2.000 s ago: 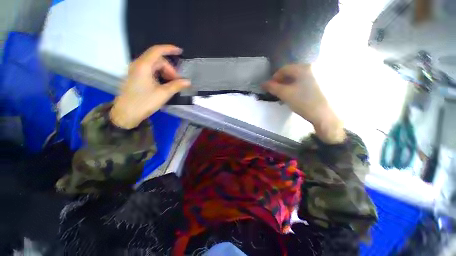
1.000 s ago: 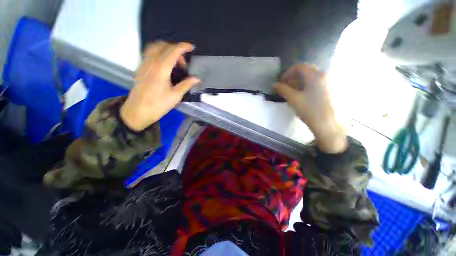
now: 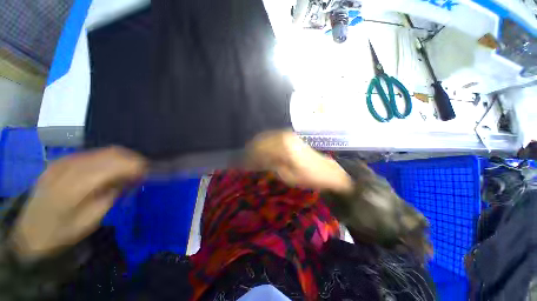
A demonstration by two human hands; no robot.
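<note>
A large black garment panel lies on the white table and reaches its front edge. A blurred grey strip shows along the panel's near edge, between my hands. My left hand is at the panel's near left corner, blurred, with its fingers on the cloth edge. My right hand is at the near right corner, also blurred, with its fingers closed on the cloth edge. The fingertips are not clear.
Green-handled scissors lie right of the panel, with a black-handled screwdriver beside them. Metal machine parts stand at the top. A measuring strip runs along the front edge. A blue crate is below right, a dark cloth bundle beside it.
The view has swung right. My hands and the panel's near edge are now lower in view, at the table's front edge. The grey strip shows narrower and blurred.
</note>
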